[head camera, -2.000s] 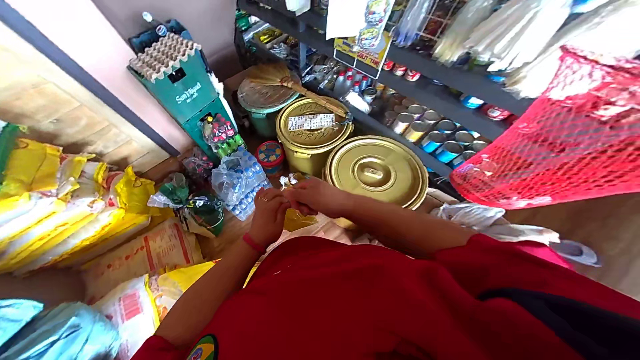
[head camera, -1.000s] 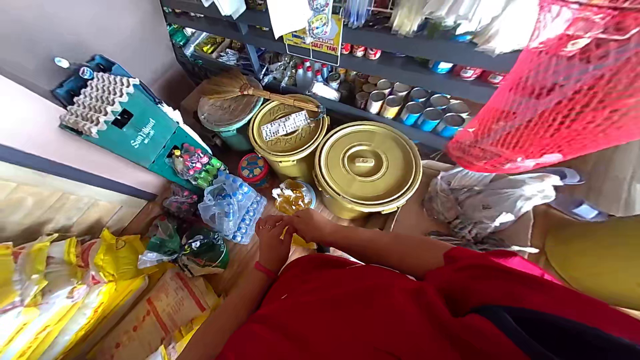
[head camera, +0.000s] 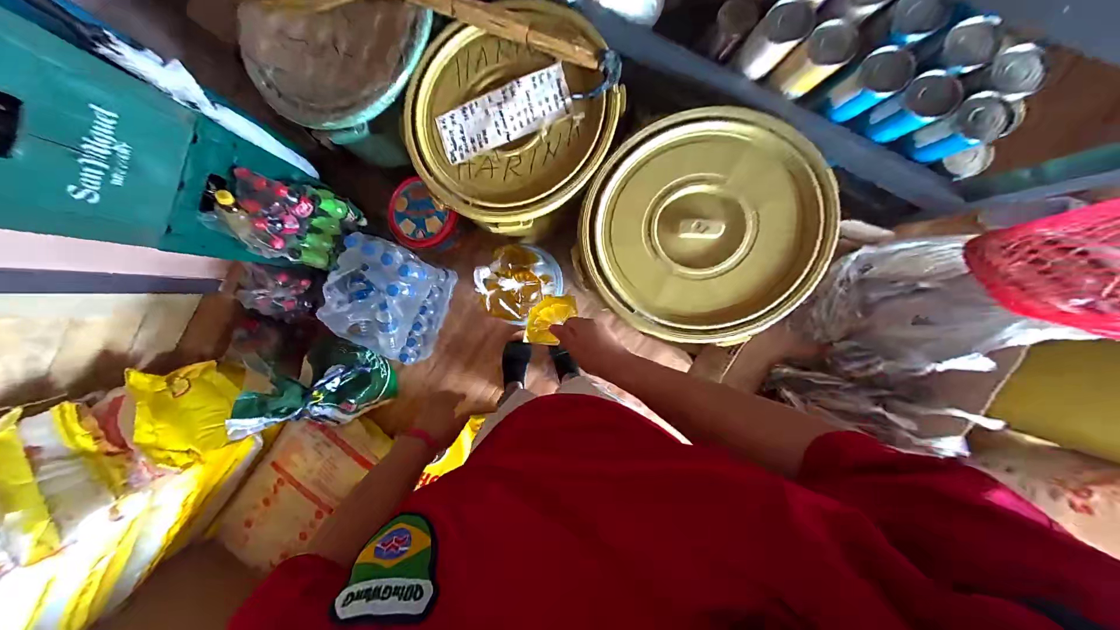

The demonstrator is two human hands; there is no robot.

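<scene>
My right hand [head camera: 588, 344] holds a small yellow bundle [head camera: 549, 320], which looks like a tied plastic bag of yellow contents. Just beyond it, a clear container [head camera: 516, 282] on the floor holds similar amber-yellow bags. My left hand [head camera: 440, 413] hangs low on the left with nothing visible in it, its fingers apart, near a shrink-wrapped pack of blue-capped bottles [head camera: 385, 297] and a green plastic bag [head camera: 346, 376]. To the right of the clear container stands a gold lidded bucket [head camera: 709, 223].
Another gold lidded bucket [head camera: 516, 114] and a teal bucket [head camera: 328, 61] stand farther back, under a broom handle [head camera: 516, 31]. Yellow-white sacks [head camera: 166, 490] fill the lower left. Canned goods [head camera: 932, 96] line a shelf at upper right, above a red net [head camera: 1054, 262].
My hands were together a second ago; now they are apart, the left one lower and to the left. The yellow bundle shows plainly in my right hand. The view has moved.
</scene>
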